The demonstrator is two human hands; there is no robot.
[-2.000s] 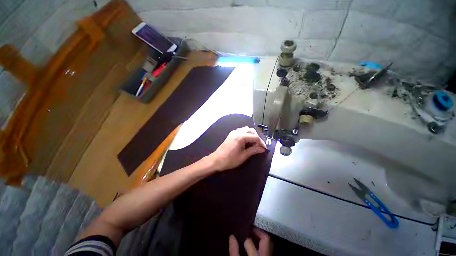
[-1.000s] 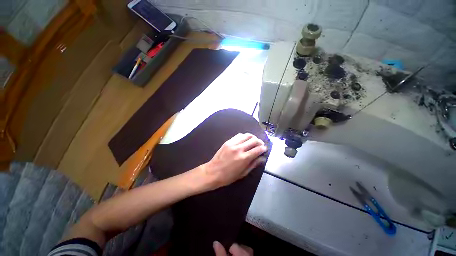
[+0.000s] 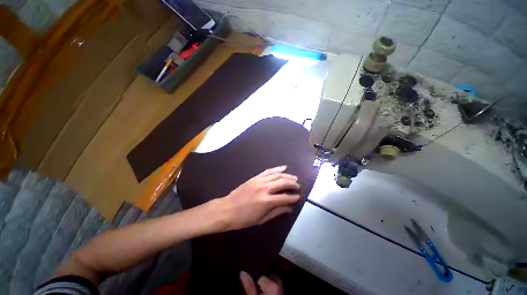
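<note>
A large dark brown cut piece with a rounded top lies on the bright table, its right edge by the presser foot and needle of the sewing machine head. My left hand lies flat on the piece, fingers slightly spread, a little left of the needle. My right hand is at the bottom edge of the picture, partly cut off, at the lower right edge of the piece; its thumb and fingers are at the fabric, but the grip is unclear.
A long dark brown strip lies on the cardboard at left. Behind it are a grey tool tray and a smartphone. Blue-handled snips lie right of the needle. A machine light glows at the back.
My left hand has moved back from the needle and flattened on the fabric. My right hand has shifted slightly left. The view has shifted, and the piece's rounded top sits beside the needle.
</note>
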